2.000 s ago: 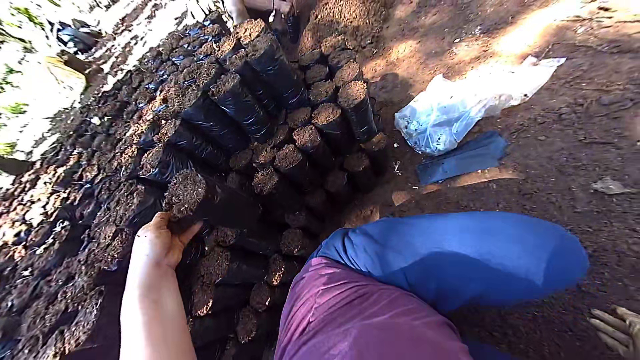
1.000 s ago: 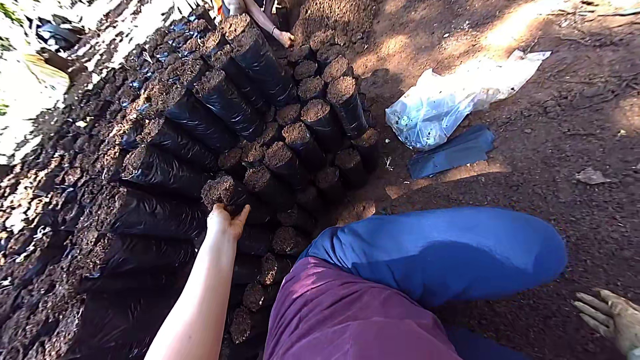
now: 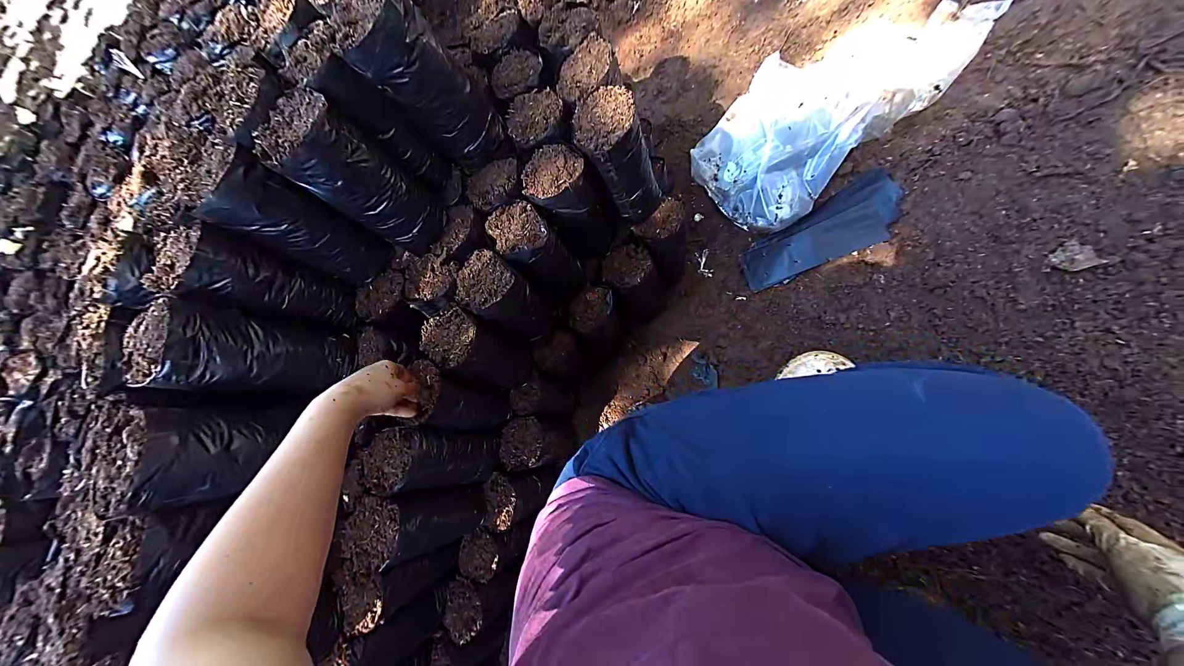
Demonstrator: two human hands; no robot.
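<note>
My left hand (image 3: 381,388) is at the top of a soil-filled black plastic bag (image 3: 462,404), its fingers curled at the rim and partly hidden. That bag leans among several similar bags, with a soil-filled bag (image 3: 481,347) just above it and another bag (image 3: 435,458) just below. Larger filled bags (image 3: 259,356) lean in a row left of my hand. At the right edge, my right hand (image 3: 1115,555), pale and dirty or gloved, is low over the bare soil beside my knee. Its fingers are apart and it holds nothing.
A clear plastic bag (image 3: 786,139) lies on the brown soil at the upper right, with flat, empty dark plastic bags (image 3: 823,231) against its lower edge. A dry leaf (image 3: 1076,256) lies farther right. My bent leg in blue trousers (image 3: 832,453) crosses the lower right.
My left hand has brought a filled bag from farther left into the group of smaller bags. The other person's arm seen at the top earlier is out of view. The view has shifted closer.
</note>
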